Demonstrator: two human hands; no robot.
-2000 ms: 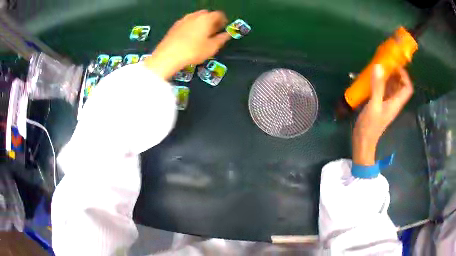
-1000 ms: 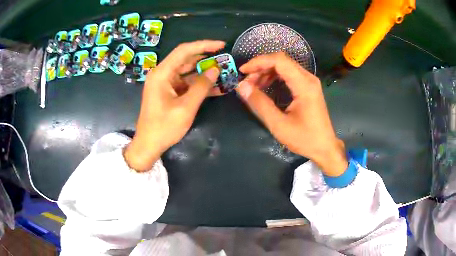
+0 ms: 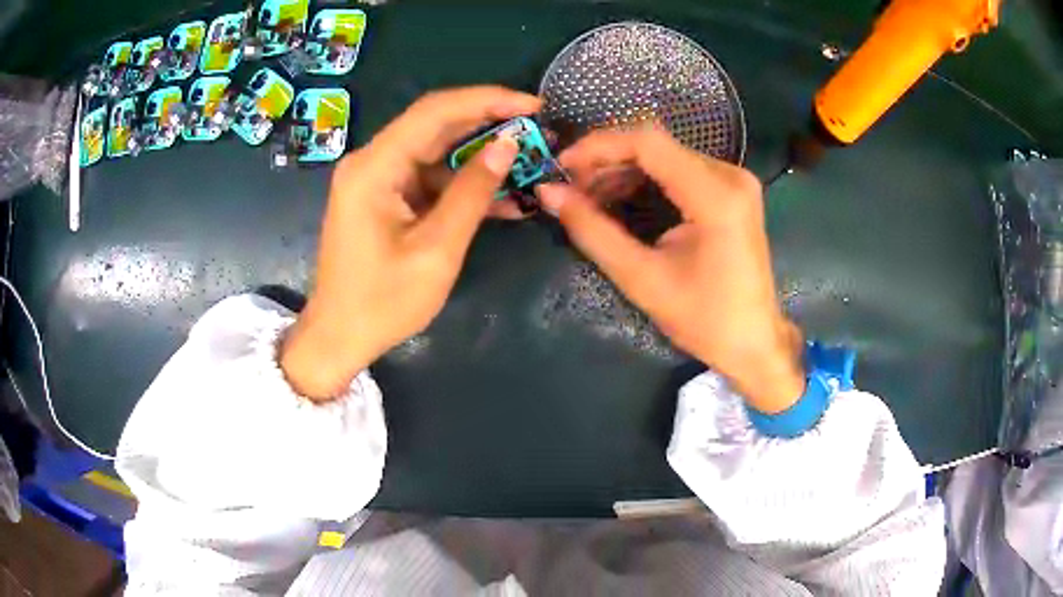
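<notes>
My left hand (image 3: pixel 402 233) holds a small circuit board (image 3: pixel 527 161) with a teal edge and a yellow-green patch, thumb on its face. The board is above the dark bench, just left of the round metal screw tray (image 3: pixel 635 72). My right hand (image 3: pixel 688 251), with a blue wrist strap (image 3: pixel 804 402), has its thumb and fingertips at the board's right edge. They are closed around a small dark part there; whether it is separate from the board I cannot tell.
Other circuit boards (image 3: pixel 259 105) lie in two rows at the upper left, beside a white strip (image 3: pixel 76 175) and a clear plastic bag (image 3: pixel 33 128). An orange electric screwdriver (image 3: pixel 898 70) lies at the upper right. Clear plastic packaging (image 3: pixel 1035 303) is at the right edge.
Since two seconds ago, my right hand has let go of the screwdriver and come to the board, now held in my left hand. In the last second the board has tilted slightly.
</notes>
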